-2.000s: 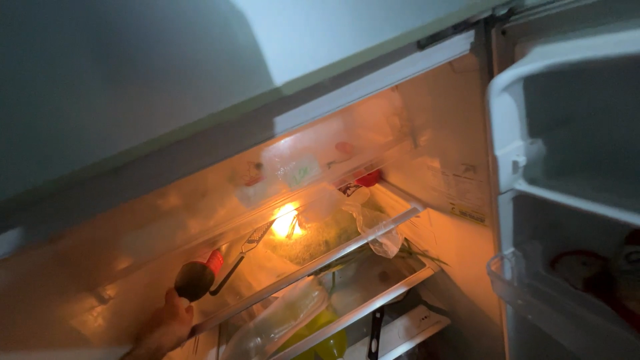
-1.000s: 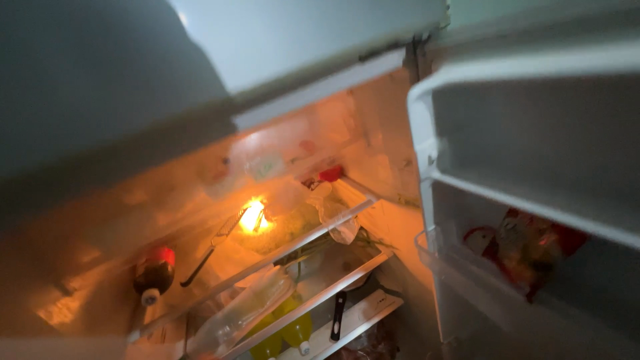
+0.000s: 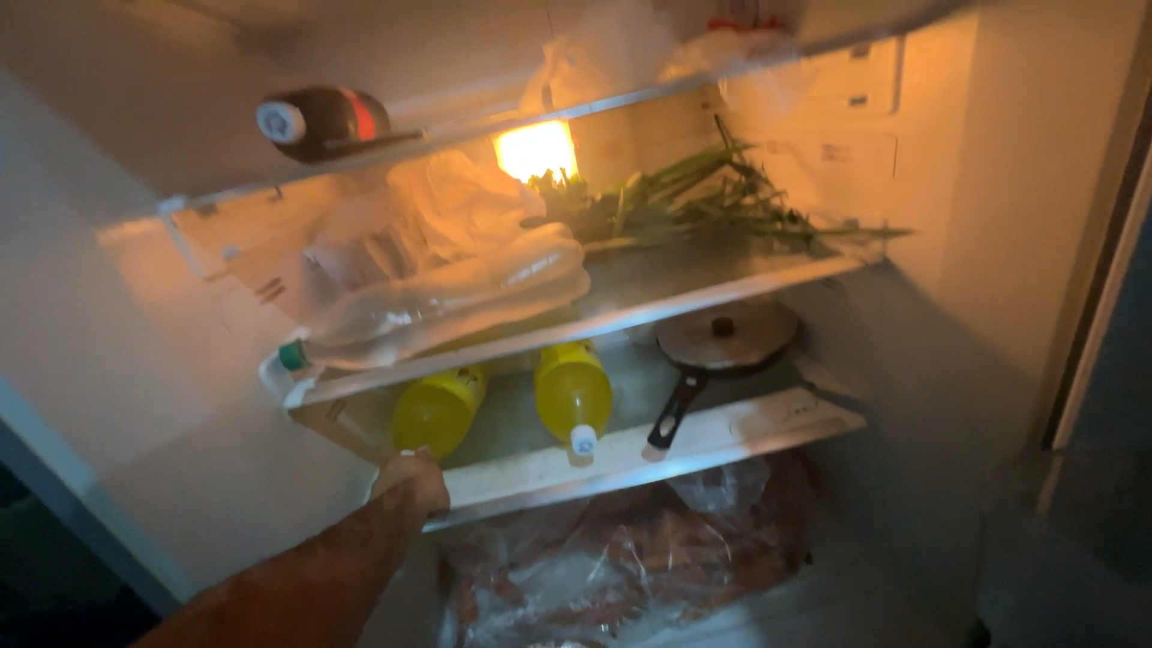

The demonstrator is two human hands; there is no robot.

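Note:
Reaching in from the lower left, my left hand (image 3: 411, 484) is at the front left of the lower refrigerator shelf (image 3: 648, 445), its fingers at the near end of a bottle of yellow drink (image 3: 438, 412) lying on its side. Whether the fingers are closed on its cap is hidden. A second yellow bottle (image 3: 573, 391) lies to the right, white cap forward. Beside it rests a lidded frying pan (image 3: 727, 335), its black handle pointing forward. My right hand is out of view.
A clear plastic bottle (image 3: 441, 301) with a green cap, white plastic bags (image 3: 459, 202) and green onions (image 3: 693, 202) lie on the middle shelf. A dark drink bottle (image 3: 319, 123) lies above. Plastic-wrapped food (image 3: 630, 562) sits at the bottom.
The view has shifted down and closer to the shelves. My left hand, seen at the dark bottle two seconds ago, is now at a yellow bottle lower down. The dark bottle lies on the top shelf.

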